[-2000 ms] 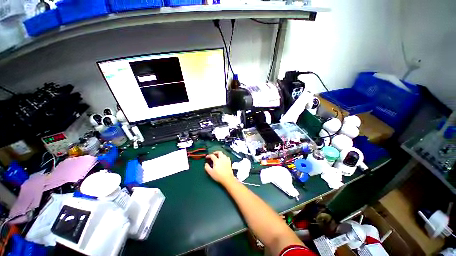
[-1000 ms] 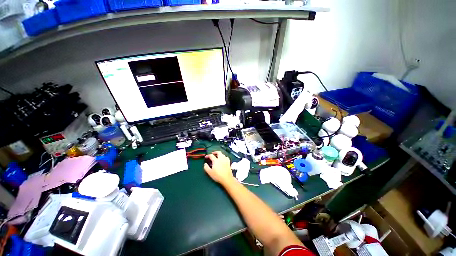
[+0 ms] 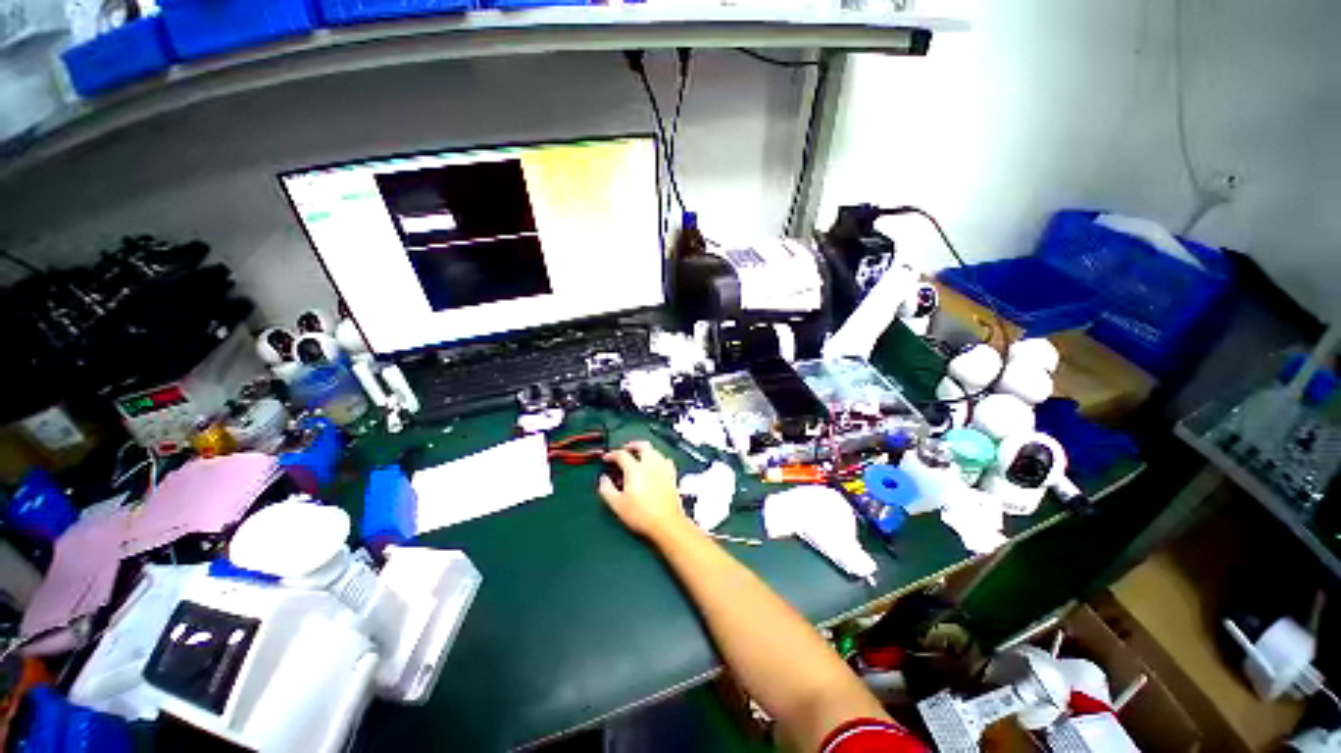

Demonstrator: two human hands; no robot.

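My right hand [image 3: 641,490] reaches in from the bottom right and rests on the green bench mat. Its fingers curl over the small black computer mouse [image 3: 609,474], of which only a dark edge shows. My left hand is not in view. A large white security camera [image 3: 309,662] with a black square label panel [image 3: 205,656] lies at the left front of the bench. The monitor [image 3: 485,243] shows two black video windows on a bright screen.
Red-orange pliers [image 3: 577,447] and a white paper [image 3: 481,486] lie left of the hand. A clear parts box [image 3: 816,412], white covers [image 3: 818,527] and several white cameras [image 3: 1030,468] stand right. A keyboard [image 3: 515,375] is behind. Pink sheets [image 3: 199,500] lie left.
The view has shifted very slightly. My right hand stays at the same place over the mouse, and nothing else has visibly moved.
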